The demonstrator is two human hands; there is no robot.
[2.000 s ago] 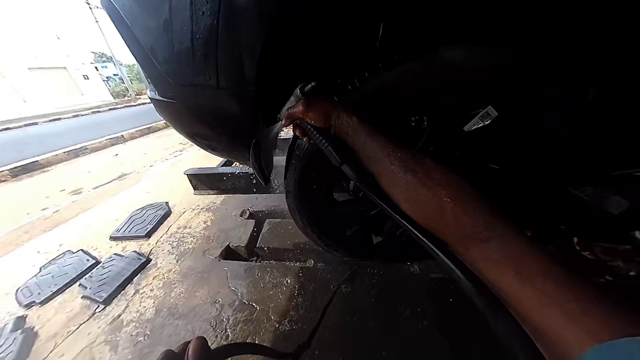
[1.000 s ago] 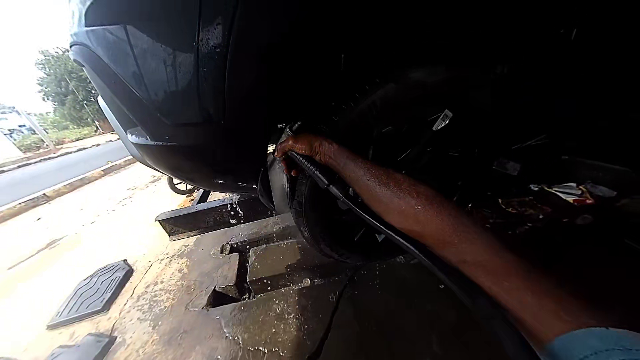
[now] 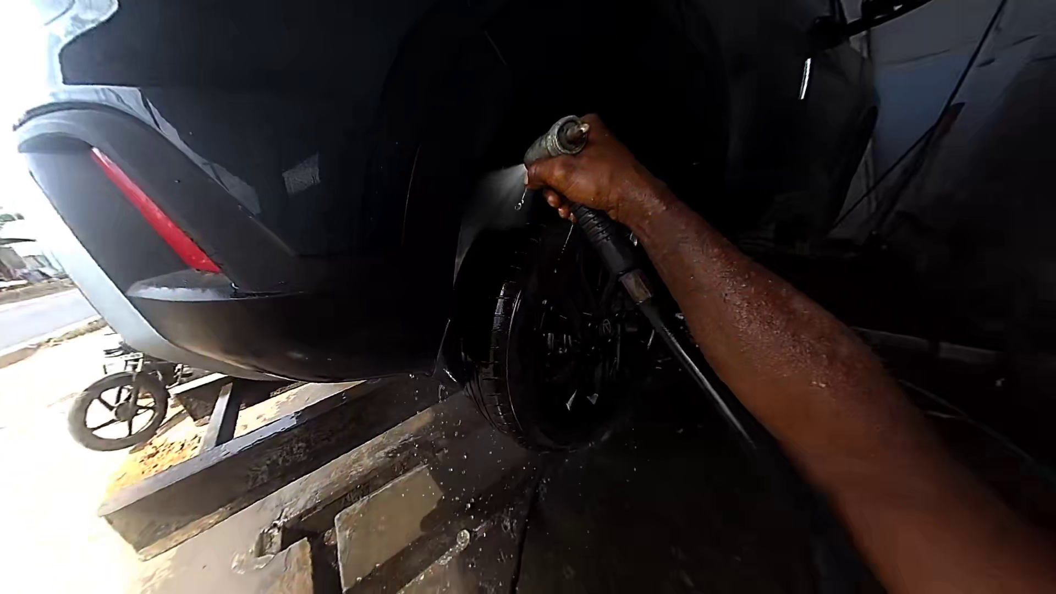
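Note:
My right hand (image 3: 590, 169) is closed around the grip of a pressure-washer spray gun (image 3: 606, 239), its metal head showing above my fingers. A black hose (image 3: 701, 375) runs from the grip down along my wet forearm. White spray (image 3: 497, 198) leaves the gun toward the dark wheel arch, above a wet car tyre (image 3: 499, 363). Drops fly around the tyre's lower part. Around it is the dark body of the car (image 3: 305, 190), with a red reflector (image 3: 157, 210) in its bumper. My left hand is out of view.
Below the bumper, a long metal beam (image 3: 206, 470) lies slantwise over gaps in the wet concrete floor. A small spoked wheel of another vehicle (image 3: 120, 410) stands at the left, near the road (image 3: 45, 318). Deep shadow hides much of the right side.
The spray gun in my right hand has come up and away from the tyre's edge, and its spray now shows plainly. The view has shifted closer to the bumper, and the floor mats are out of sight.

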